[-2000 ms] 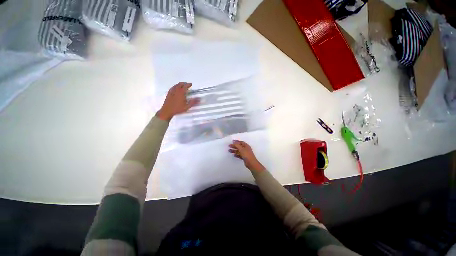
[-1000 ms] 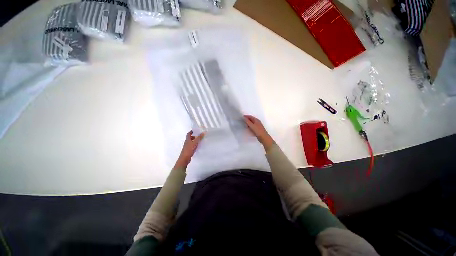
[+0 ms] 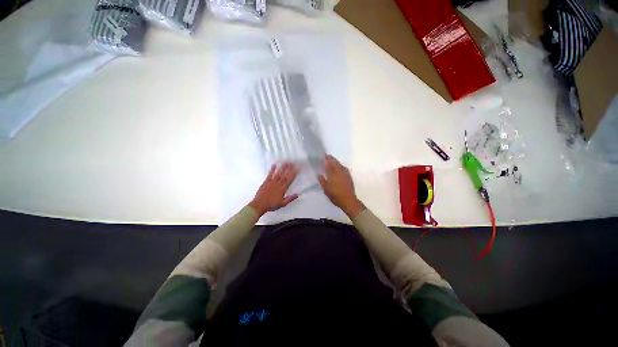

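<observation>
A striped pouch [image 3: 274, 115] lies lengthwise on the table, its stripes showing grey through a white translucent wrapping sheet [image 3: 237, 68]. A small white hang tag [image 3: 275, 47] lies beyond its far end. My left hand [image 3: 276, 187] lies flat with fingers spread on the near end of the wrap. My right hand [image 3: 337, 183] rests on the wrap's near right edge, fingers close together; whether it pinches the sheet cannot be told.
Right: red tape dispenser [image 3: 415, 195], thread snips [image 3: 438, 149], green air blow gun [image 3: 473, 169] with red hose, crumpled clear film. Far right: long red item [image 3: 450, 57] on cardboard [image 3: 386, 37], striped pouch [image 3: 576, 34]. Far left: finished packs [image 3: 116, 27], white sheets [image 3: 40, 88].
The wrapped pouch has turned from crosswise to lengthwise. My left hand has moved from its far left side to its near end and now lies flat. My right hand has also shifted onto the near edge.
</observation>
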